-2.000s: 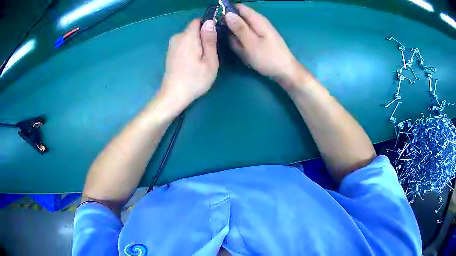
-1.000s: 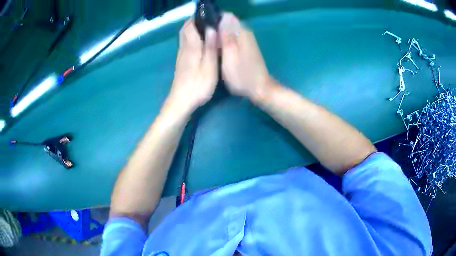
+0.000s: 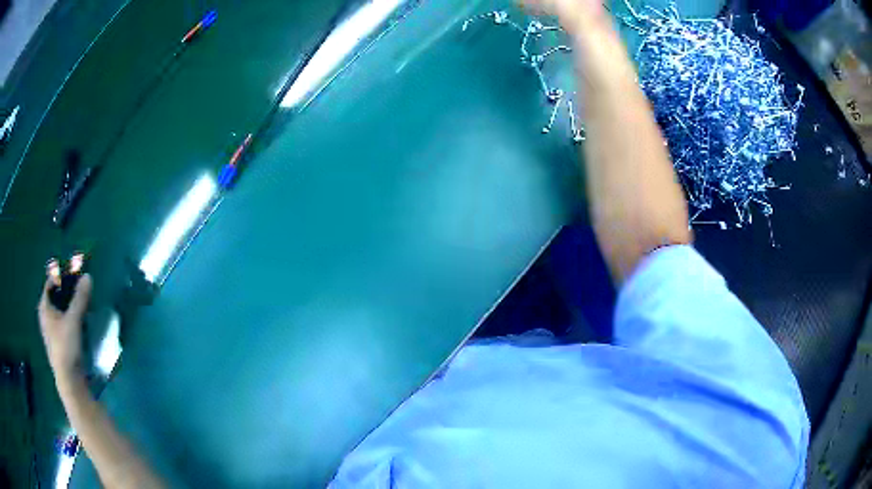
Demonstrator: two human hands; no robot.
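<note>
My left hand [image 3: 65,329] is at the far left, small in the picture, closed around a black clamp [image 3: 67,289] whose two coppery jaw tips point up, away from me. My right hand [image 3: 562,6] is at the top edge, mostly cut off, by the loose chain of wire springs [image 3: 535,59]; its fingers and anything in them are hidden. The large silvery-blue spring pile [image 3: 717,110] lies to the right of my right forearm.
The green bench top [image 3: 382,220] lies between my arms. Beyond it, the darker green belt [image 3: 124,124] carries a black cable with red and blue tips [image 3: 234,162] and other dark cables. A dark sheet [image 3: 794,248] lies under and beside the pile.
The view has swung right. My hands, together on a black clamp before, are now far apart: left at the belt with a clamp, right by the spring chain.
</note>
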